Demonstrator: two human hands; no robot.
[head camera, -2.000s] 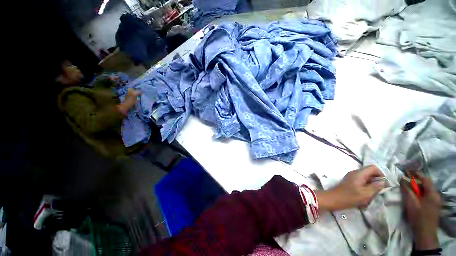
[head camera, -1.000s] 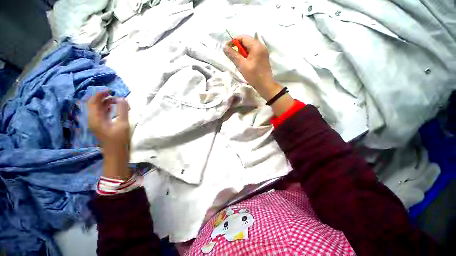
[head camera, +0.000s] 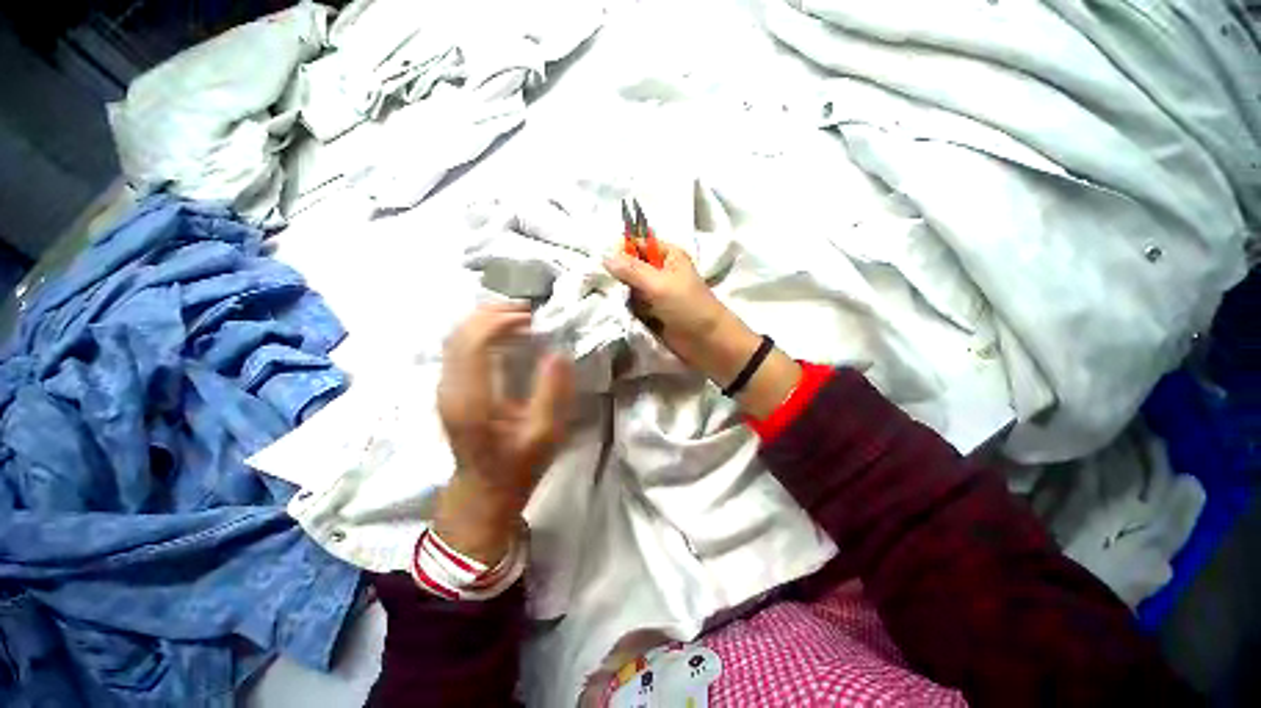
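The off-white garment (head camera: 692, 457) lies crumpled in front of me, partly over the table's front edge above my checked apron. My right hand (head camera: 678, 297) holds the thread snips (head camera: 640, 242), with the orange handle in the fist and the short dark blades pointing up and apart. My left hand (head camera: 505, 394) is blurred over the garment's left part, with fingers spread and nothing visible in it. Whether the lower right fingers also grip cloth is hidden.
Blue garments (head camera: 152, 387) are heaped at the left. A pile of off-white garments (head camera: 954, 208) spreads over the far side and right. A blue crate (head camera: 1203, 484) with pale cloth is at the lower right. The white tabletop (head camera: 394, 277) shows between the heaps.
The view has swung from the blue heap to the off-white garment. Since one second ago, my left hand has moved right, off the blue heap's edge, and the snips are lower in view. The garment has shifted.
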